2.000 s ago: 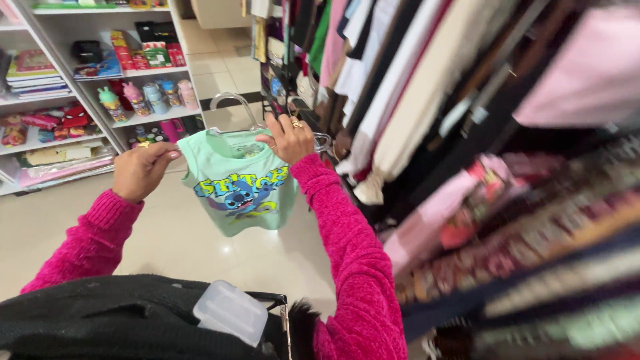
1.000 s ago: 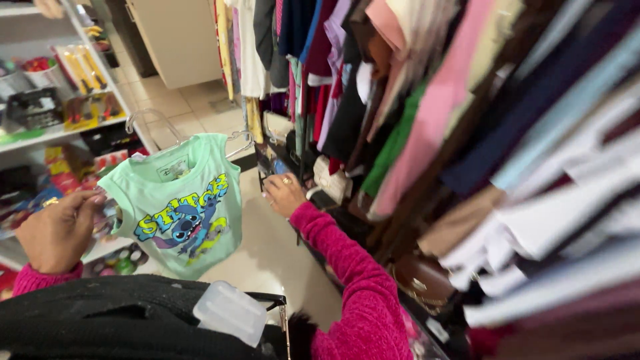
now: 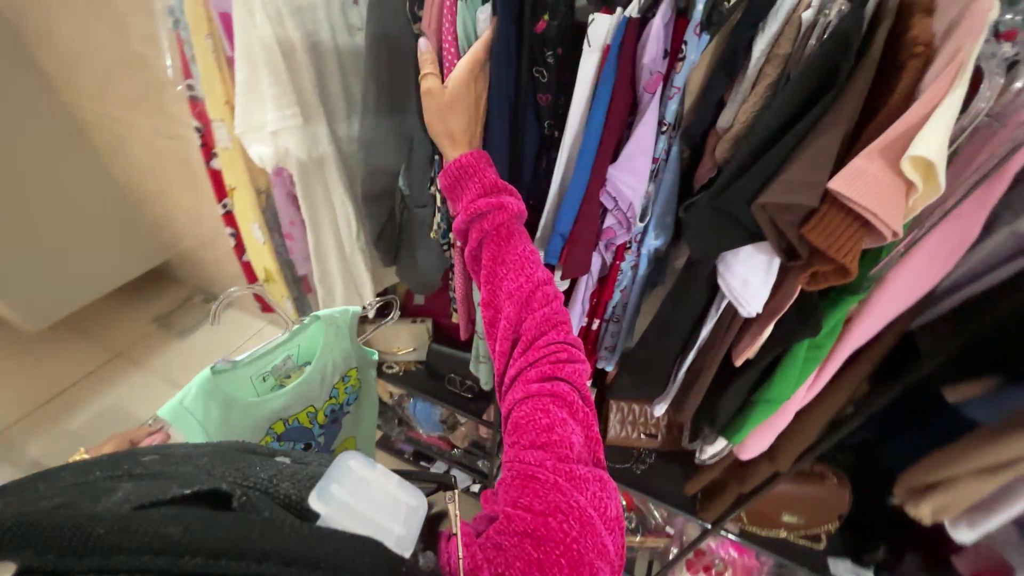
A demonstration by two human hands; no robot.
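A mint green sleeveless children's top (image 3: 240,404) with a blue cartoon print hangs on a clear plastic hanger (image 3: 250,290) at lower left. My left hand (image 3: 128,440), partly hidden behind the black fabric in the foreground, grips the top's side edge. Up at the rack, my right hand (image 3: 458,92), in a magenta sleeve, is spread among hanging clothes, its thumb and fingers around a pink polka-dot garment (image 3: 450,36) and a green one beside it. The fingertips are partly hidden by the cloth.
Densely hung garments (image 3: 592,144) run across the rack to the right. Below them, shelves carry a quilted handbag (image 3: 636,424), a brown handbag (image 3: 800,500) and a black bag (image 3: 456,372). A black garment or bag (image 3: 160,512) with a translucent plastic piece (image 3: 368,500) fills the lower left foreground.
My right hand has left the green top, which it touched two seconds ago, and reached up into the hanging clothes. The view has swung from the shelves toward the rack.
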